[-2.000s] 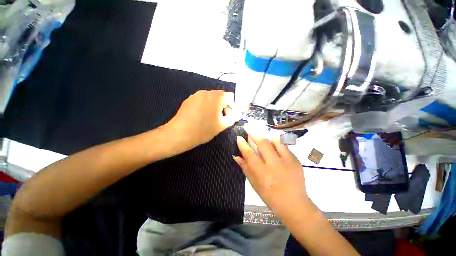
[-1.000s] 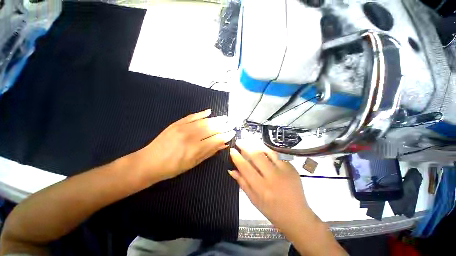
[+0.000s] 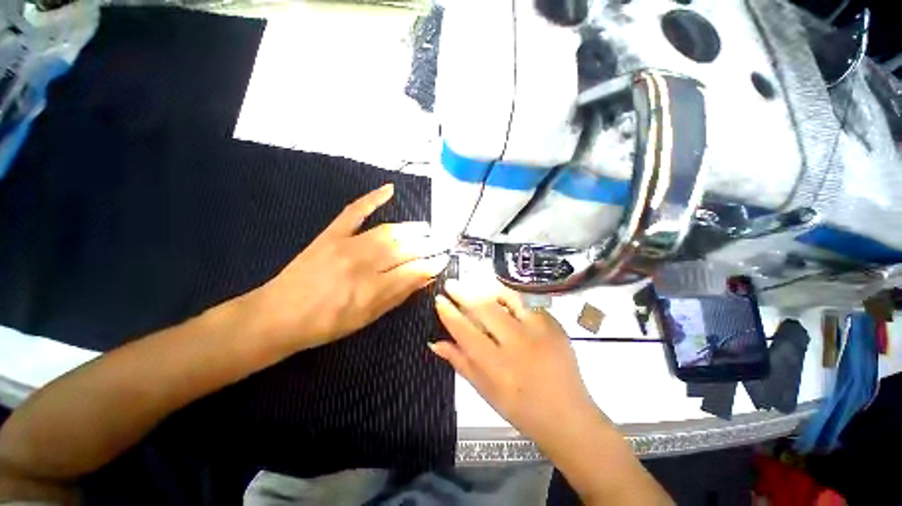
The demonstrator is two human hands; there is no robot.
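Observation:
A large black cut fabric panel with fine pale lines (image 3: pixel 178 217) lies over the left of the table, its right edge under the needle area. My left hand (image 3: pixel 341 277) lies flat on the panel, fingers spread and fingertips close to the presser foot (image 3: pixel 475 249). My right hand (image 3: pixel 514 361) is at the panel's right edge, fingertips just in front of the foot, fingers bent. Whether a small label is under my fingertips cannot be seen. The white sewing machine head with a blue stripe (image 3: pixel 534 180) stands above and right of my hands.
A smartphone with a lit screen (image 3: pixel 712 331) lies right of the needle, with dark fabric scraps (image 3: pixel 786 366) beside it. A small brown square (image 3: pixel 590 316) lies on the bed. A blue cloth strip (image 3: pixel 841 395) hangs at the right edge. Clear plastic (image 3: pixel 40 59) is far left.
My left hand has gone from bent fingers by the needle to lying flatter on the panel, with the thumb spread away. My right hand stays at the panel's edge. The whole view has shifted.

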